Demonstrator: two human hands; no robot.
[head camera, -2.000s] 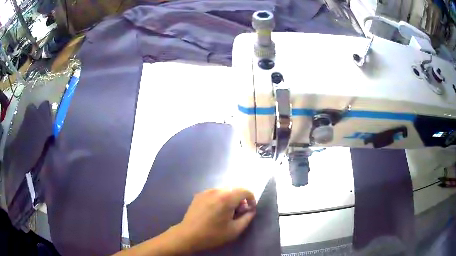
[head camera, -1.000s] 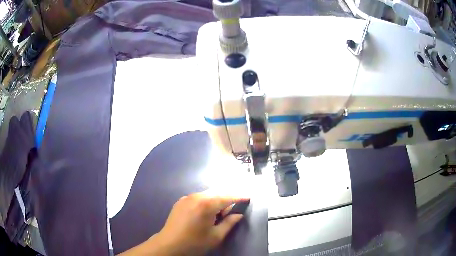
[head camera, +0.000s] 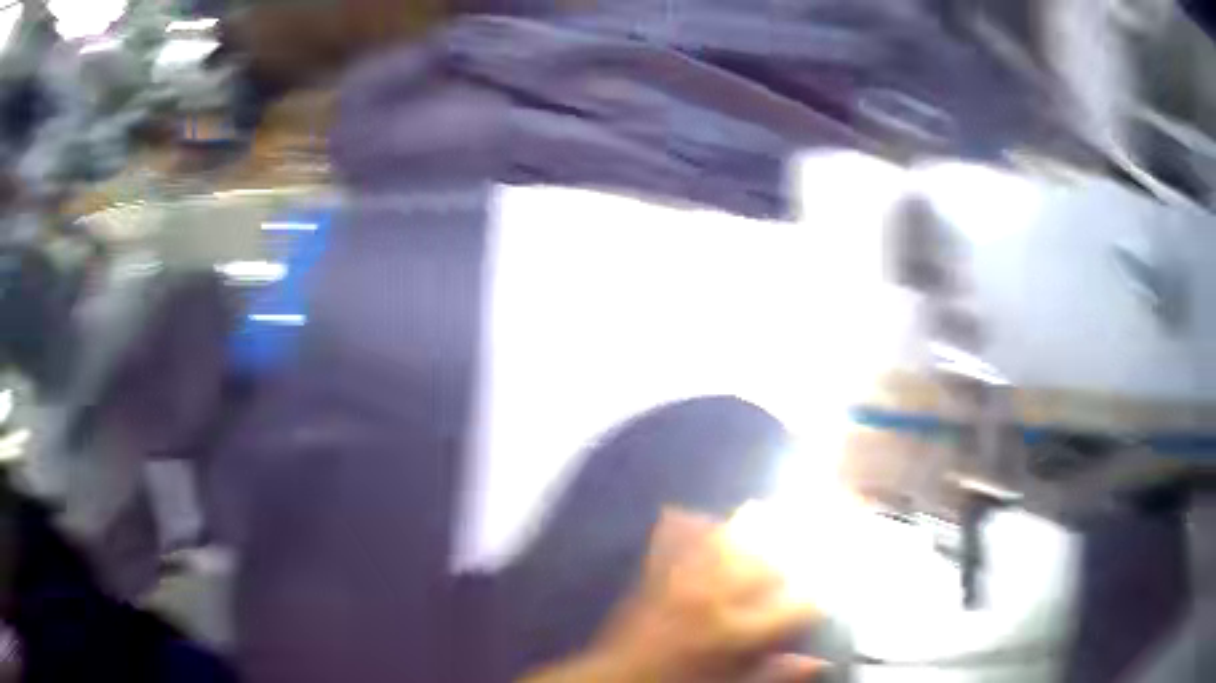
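The picture is badly blurred. A dark purple-grey cut fabric panel with a curved top edge lies on the white machine bed, left of the needle area. My left hand is bare and rests on the panel's right part, beside the bright light. Whether its fingers pinch the fabric is too blurred to tell. The white sewing machine head with a blue stripe is at the right. The presser foot and needle are lost in glare. My right hand is not in view.
A long purple-grey fabric strip hangs down left of the panel. More fabric is heaped behind the bed. Another dark strip lies at the right. A blue object stands at the left, with blurred clutter beyond.
The camera view has swung left, so the machine, panel and hand appear further right and blurred. My left hand is still at the panel beside the light.
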